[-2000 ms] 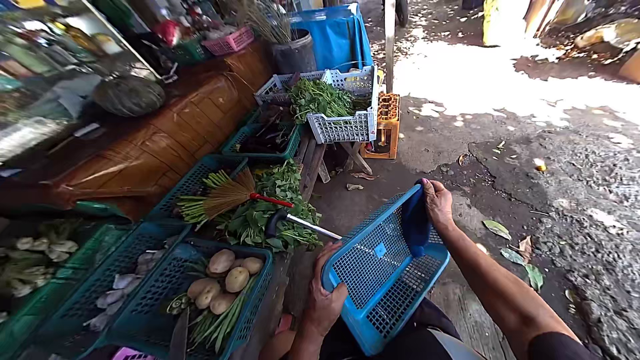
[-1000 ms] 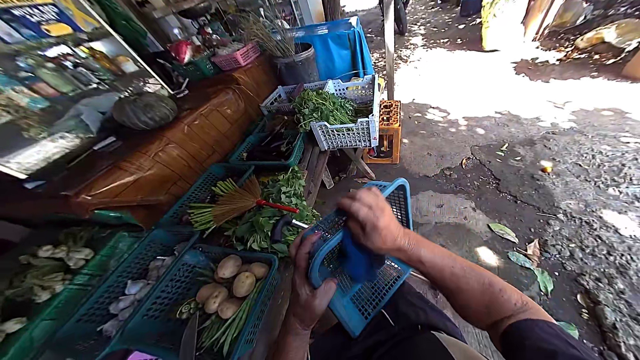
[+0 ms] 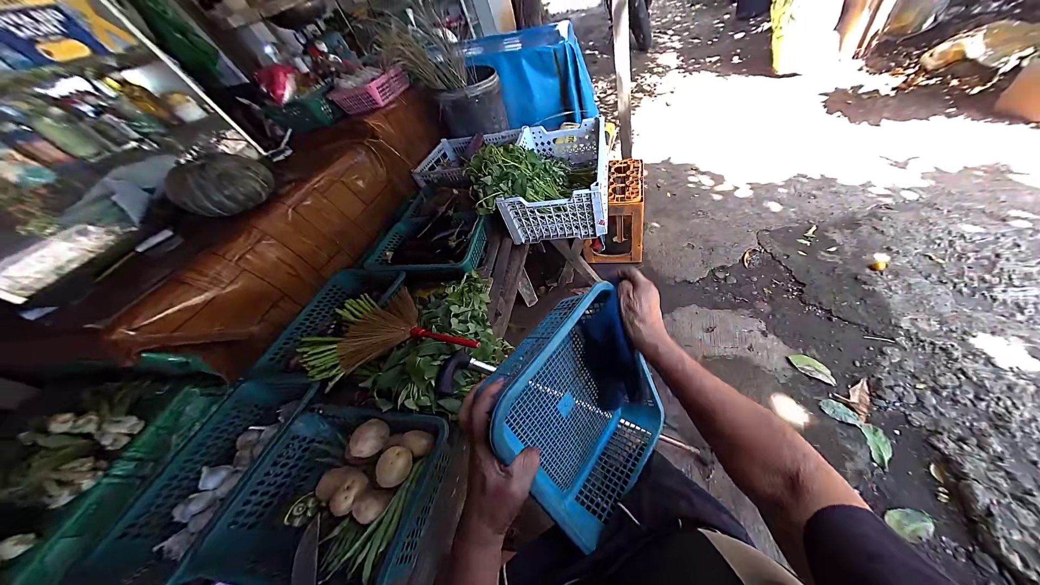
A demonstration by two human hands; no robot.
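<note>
A blue plastic mesh basket (image 3: pixel 561 414), with nothing lying in it but a dark blue cloth (image 3: pixel 605 353), is tilted above my lap. My left hand (image 3: pixel 496 471) grips its near-left rim, thumb inside. At the far right rim, my right hand (image 3: pixel 642 309) holds the edge together with the cloth, which hangs along the inner wall; its fingers are partly hidden behind the rim. Just left of the basket, a red-handled whisk broom (image 3: pixel 386 329) rests on leafy greens (image 3: pixel 414 374), beside a dark curved handle (image 3: pixel 455 372) on a metal shaft.
At lower left, a teal crate (image 3: pixel 443 455) holds potatoes (image 3: pixel 370 439), green beans and a knife (image 3: pixel 306 552). Farther off are an eggplant crate (image 3: pixel 471 256), a white crate (image 3: pixel 561 221) of greens and an orange bottle crate (image 3: pixel 638 231). A pumpkin (image 3: pixel 219 185) sits on the brown-covered counter.
My right hand has moved with the cloth from the basket's near-left part to its far right rim. The basket has turned and tilted, so its inside shows more. My left hand stays on the rim.
</note>
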